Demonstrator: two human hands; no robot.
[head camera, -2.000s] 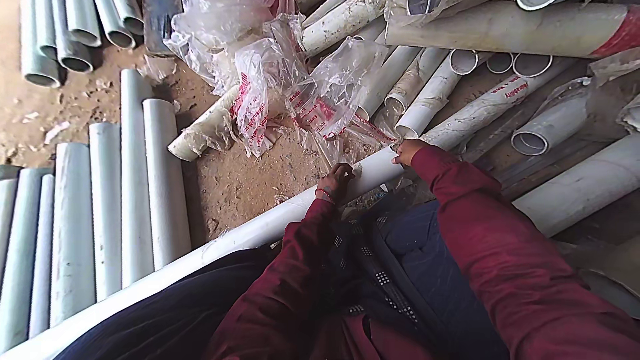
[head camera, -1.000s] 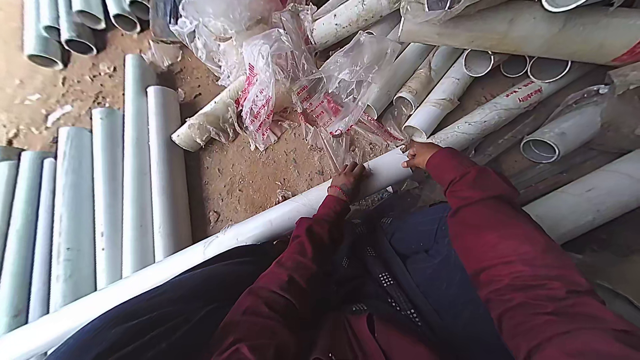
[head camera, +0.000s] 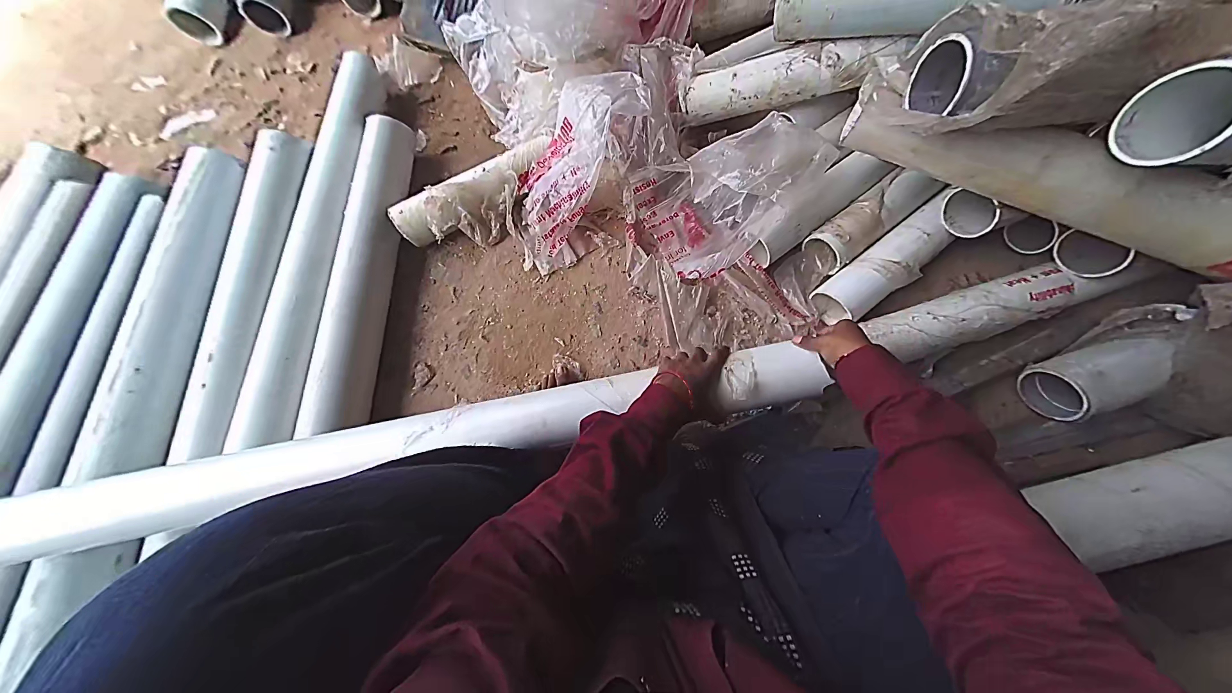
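Observation:
A long white plastic pipe (head camera: 520, 414) lies across my lap, from the left edge up toward the pile of pipes at the right. My left hand (head camera: 695, 377) rests over the pipe near the middle, a red thread at its wrist. A short way to the right, my right hand (head camera: 833, 344) grips the same pipe near its top side, fingers bent. Between the hands, a piece of clear film (head camera: 739, 377) seems to cling to the pipe. Strips of torn clear plastic wrap (head camera: 679, 217) with red print hang down close to my left hand. The undersides of both hands are hidden.
Several pale pipes (head camera: 269, 289) lie side by side on the dirt floor (head camera: 472, 318) at the left. Many more pipes, such as an open-ended one (head camera: 885, 260), are heaped at the right. A dirty short pipe (head camera: 462, 197) lies partly under plastic wrap.
Both hands stay on the pipe. The left hand's fingers are more spread over the pipe than one second ago. The view has shifted slightly.

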